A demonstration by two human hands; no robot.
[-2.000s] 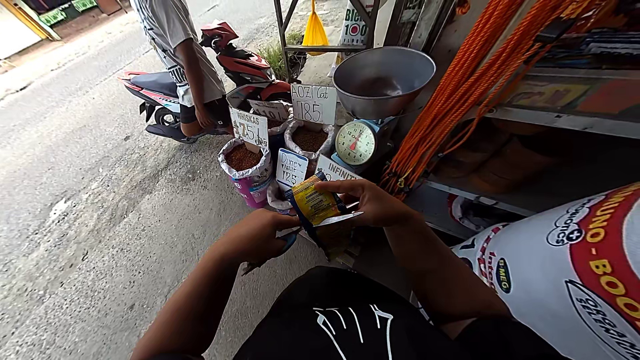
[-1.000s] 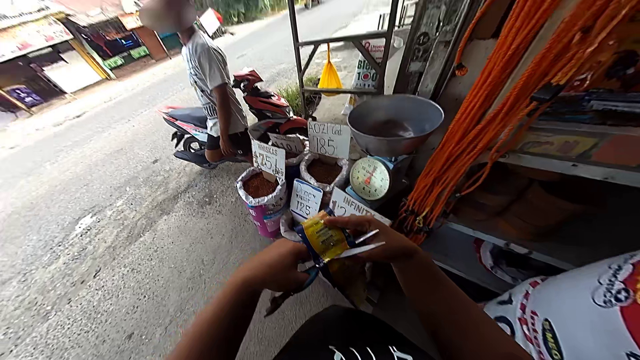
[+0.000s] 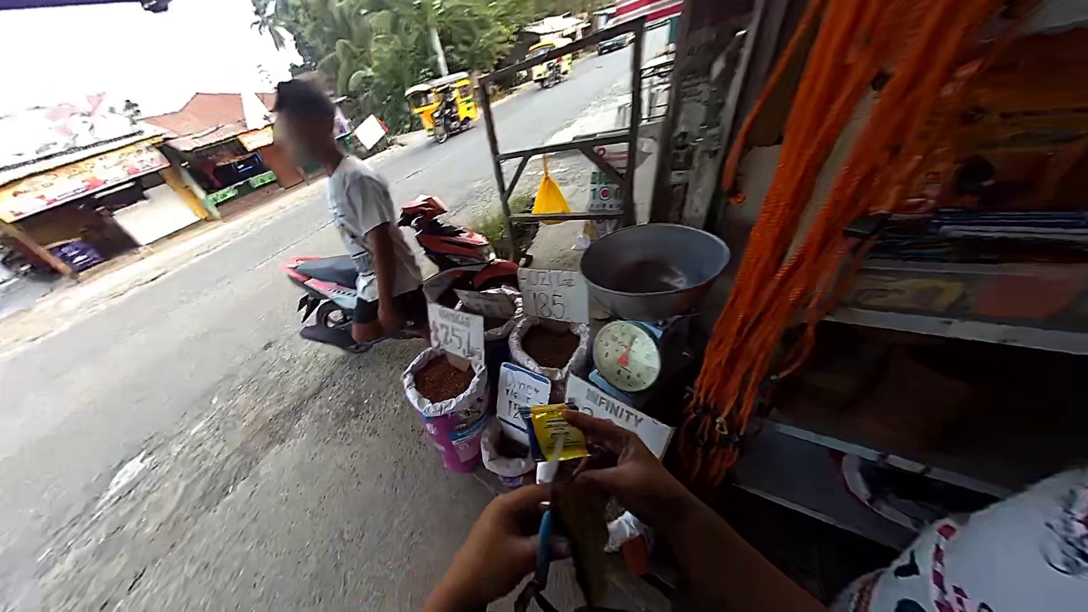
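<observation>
My left hand [image 3: 501, 548] is closed around a pair of scissors with blue handles [image 3: 544, 540], whose pale blade points up at a yellow and blue packet [image 3: 561, 433]. The packet sits between the fingers of my right hand [image 3: 625, 467], its yellow side showing. A dark strip hangs below my right hand; what it is I cannot tell. Just beyond the packet stand sacks of brown pellets [image 3: 442, 380] with handwritten price signs [image 3: 554, 296]. Behind my right hand is a dial scale [image 3: 627, 355] with a round metal pan [image 3: 654, 263].
Orange cords [image 3: 790, 238] hang at the right, before shelves [image 3: 960, 331] of goods. A printed white sack [image 3: 994, 552] fills the lower right corner. A person [image 3: 370, 217] stands by a red motor scooter [image 3: 455, 242] at the roadside. A metal frame [image 3: 565, 153] holds a yellow bag [image 3: 550, 194].
The view has tilted up to show more of the road. The scissors have turned from lying across the packet to pointing up at it. The person by the scooter remains there.
</observation>
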